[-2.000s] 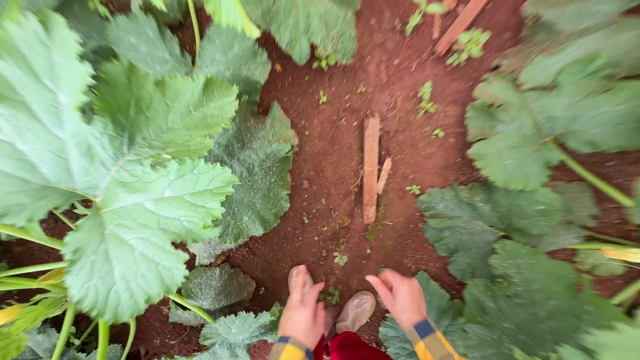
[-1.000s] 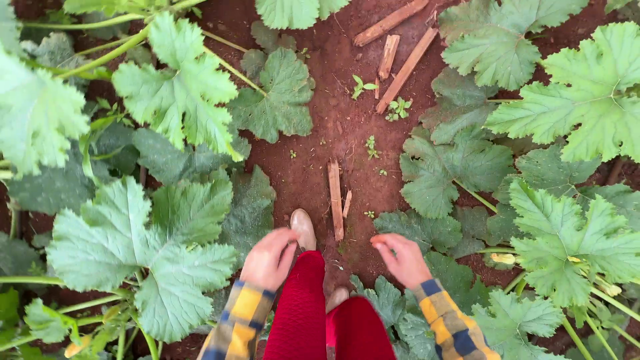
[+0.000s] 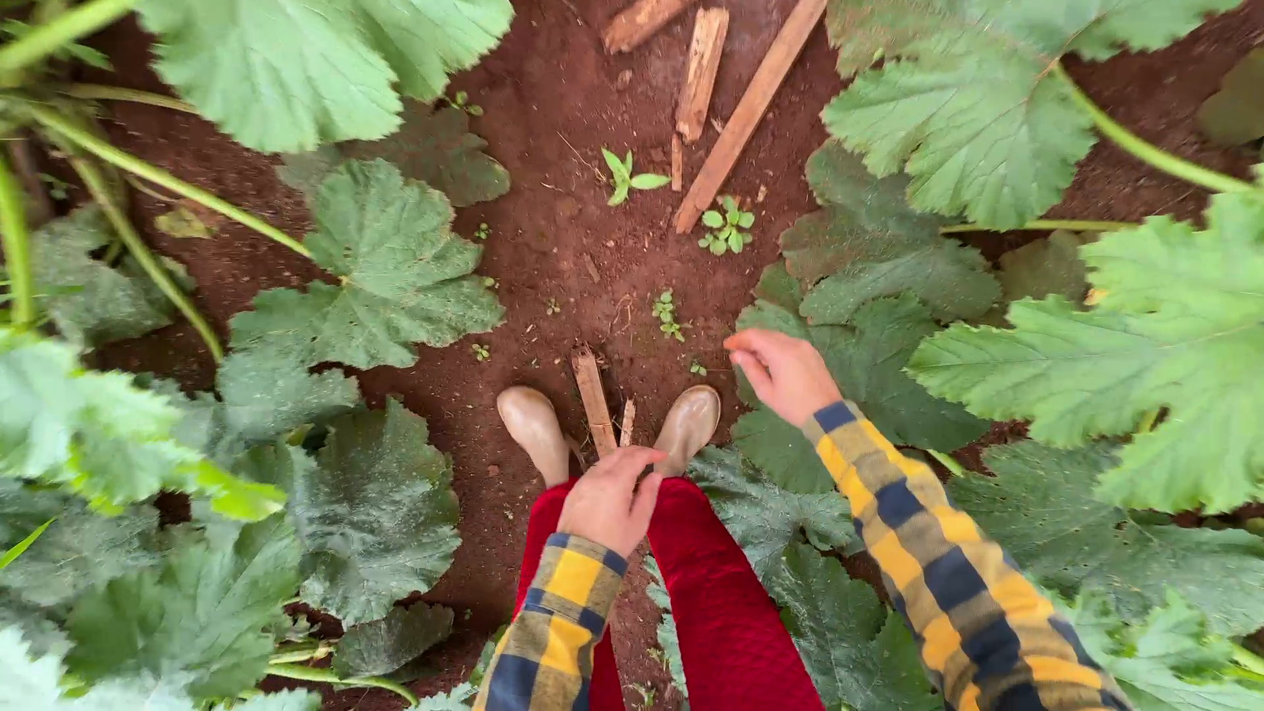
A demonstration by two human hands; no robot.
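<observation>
My left hand (image 3: 612, 499) hangs over my red trousers (image 3: 706, 583), fingers loosely bent, with nothing seen in it. My right hand (image 3: 785, 373) is farther forward, over the edge of a dark green leaf (image 3: 874, 365); thumb and index finger are apart, and a small orange-red spot shows at the fingertip, too small to identify. Below the hands, my two pale boots (image 3: 533, 427) stand on red soil on either side of a weathered wood strip (image 3: 593, 395) and a thinner splinter (image 3: 628, 422). Both sleeves are yellow and navy plaid.
Broad-leaved squash-like plants (image 3: 380, 267) line both sides of the red soil path (image 3: 563, 267). Ahead lie a long wooden stick (image 3: 750, 114), a shorter wood piece (image 3: 702, 74) and another (image 3: 644, 22). Small weeds (image 3: 726, 225) grow between them.
The view has moved forward along the path; the wood strip that lay ahead of my feet now lies between my boots. My left hand has come inward over my trousers, and my right hand reaches farther out.
</observation>
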